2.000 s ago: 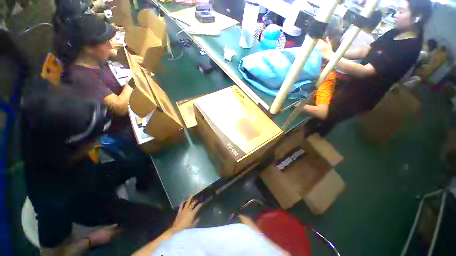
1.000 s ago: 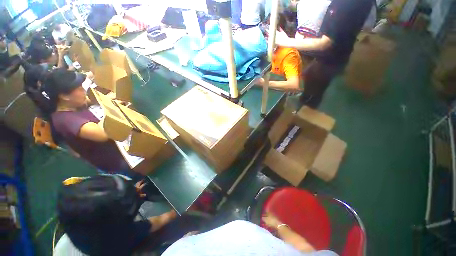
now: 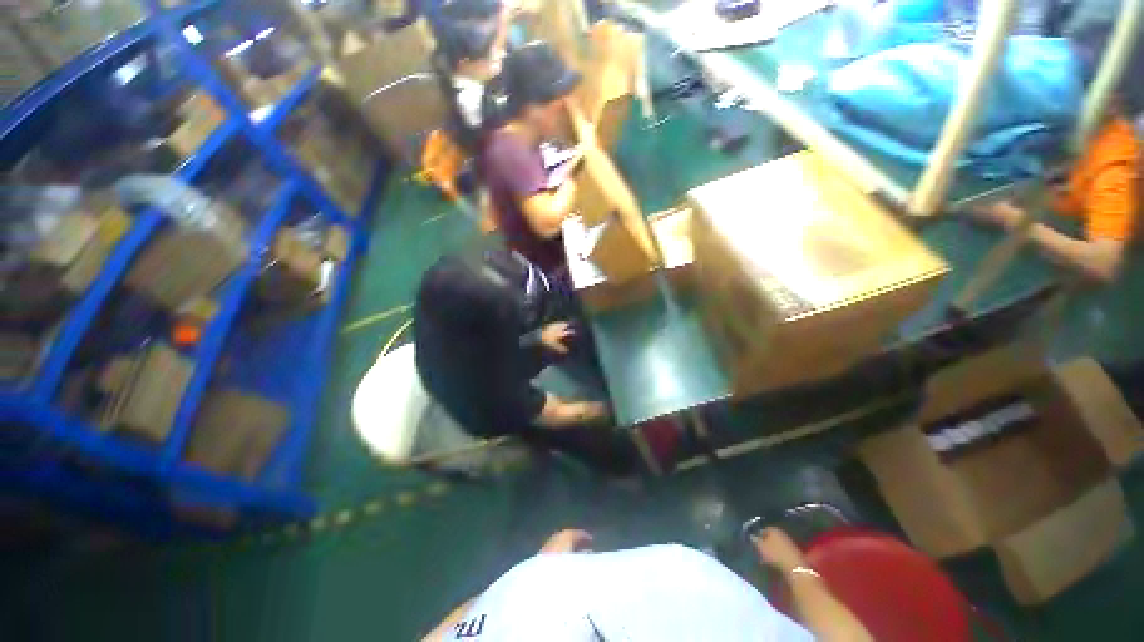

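My right hand (image 3: 778, 548), with a thin bracelet at the wrist, is low in the picture beside the red stool (image 3: 884, 587), at its curved metal frame. Blur hides whether its fingers hold the frame. My left hand (image 3: 567, 541) shows only in small part above my pale shirt, and its fingers cannot be made out. A closed brown product box (image 3: 822, 245) lies on the green-topped bench (image 3: 659, 357) in front of me. The stool is partly cut off by the lower edge.
An open shipping carton (image 3: 1060, 546) is on the floor at the right. A person in black (image 3: 477, 345) sits left of the bench, with another person (image 3: 527, 169) beyond at an open box. Blue racking (image 3: 245, 332) stands left. A blue plastic heap (image 3: 953, 94) lies on the bench.
The view has swung left, bringing the racking into view. My right hand was on the red seat and is now by its metal frame. Part of my left hand has come into view.
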